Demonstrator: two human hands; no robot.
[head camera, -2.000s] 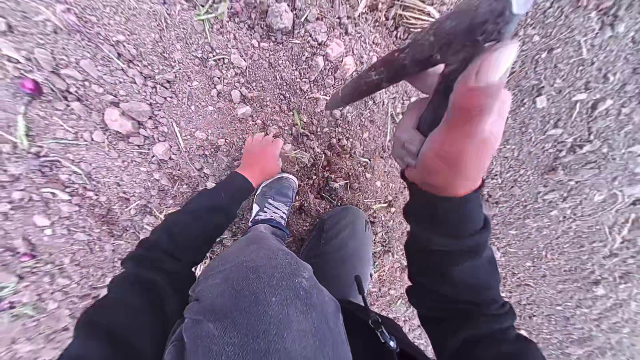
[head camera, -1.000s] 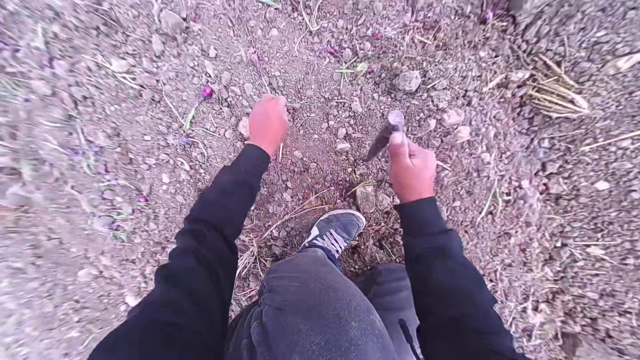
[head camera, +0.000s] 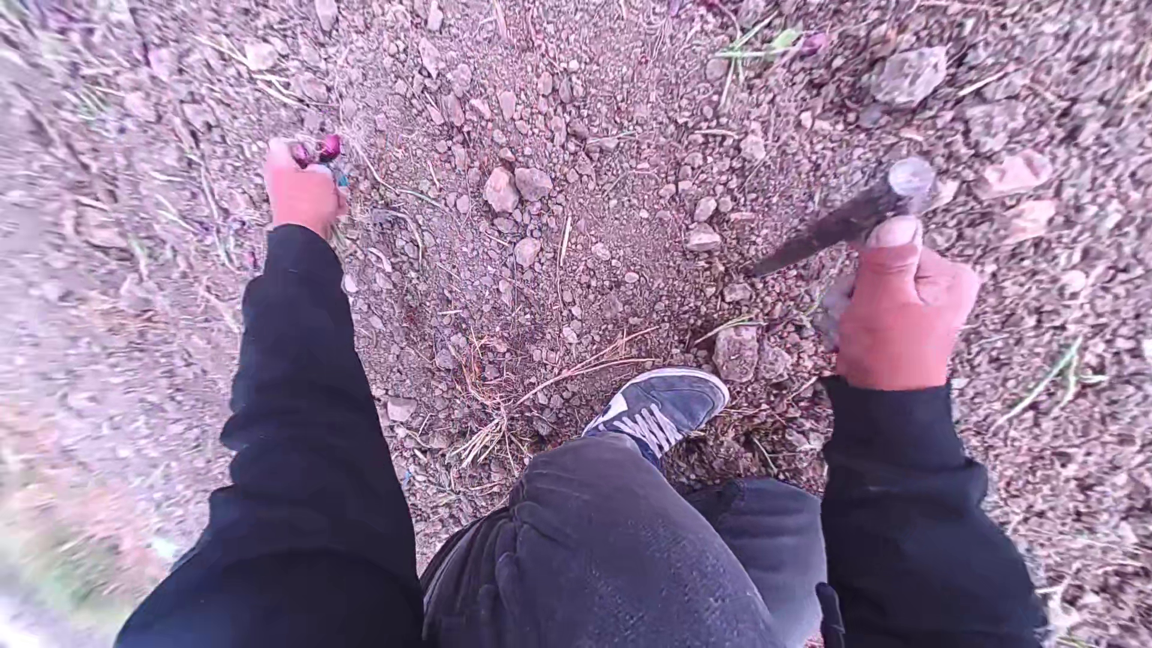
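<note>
My left hand (head camera: 304, 191) is closed on small red-purple bulbs (head camera: 328, 148), which look like onions; a bit of blue shows beside them. It is low over the soil at the upper left. On the right, my right hand (head camera: 904, 301) grips a dark tool with a tapered blade (head camera: 823, 229) and a round, pale metal end (head camera: 912, 177). The blade points down and left toward the ground. My fingers hide the rest of the tool, so its exact kind cannot be told.
Stony soil (head camera: 504, 297) surrounds my shoe (head camera: 661, 409). Dry stalks (head camera: 576, 369) lie left of the shoe, and stones (head camera: 738, 351) are just right of it. A larger stone (head camera: 909, 76) and green leaves (head camera: 756, 52) lie at the upper right.
My left hand has moved away to the left, and bulbs now show in it. The right hand still holds the tool, lower than two seconds ago. The view has shifted over the ground.
</note>
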